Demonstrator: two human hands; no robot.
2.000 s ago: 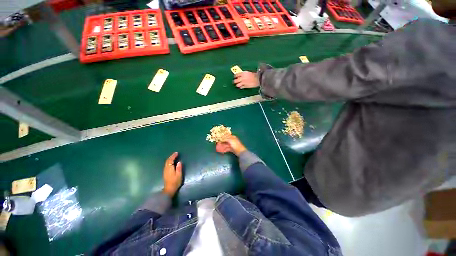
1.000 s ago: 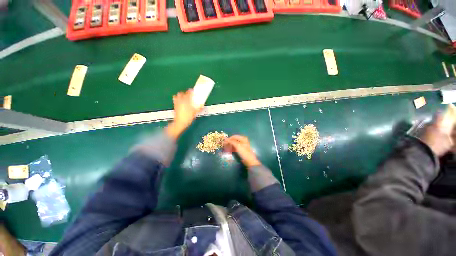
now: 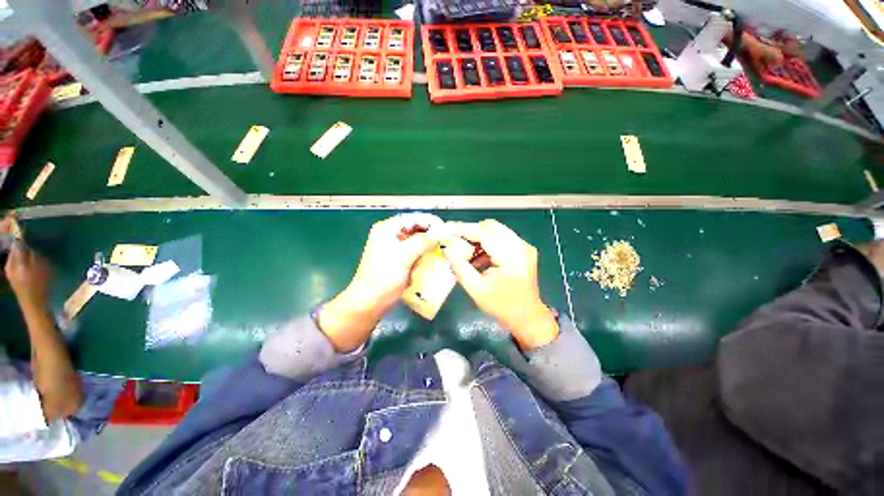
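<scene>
A cream-yellow housing (image 3: 429, 283) is held between my two hands above the bench, its lower end pointing toward me. My left hand (image 3: 390, 262) grips its left side near the top. My right hand (image 3: 497, 271) is at its upper right edge with the fingertips together. Whether a tiny fitting is between my right fingertips cannot be told. My own pile of tan fittings is not visible; my hands cover that area.
Several housings (image 3: 331, 139) lie on the green belt (image 3: 485, 145) beyond the pale rail (image 3: 349, 202). The neighbour's tan pile (image 3: 615, 266) is right of the white line. A plastic bag (image 3: 180, 310) lies left. A person's sleeve (image 3: 795, 358) is right, another person's arm (image 3: 44, 329) left.
My left hand has brought the housing from the belt back over the bench. My right hand has moved from the tan pile to the housing. The view has shifted.
</scene>
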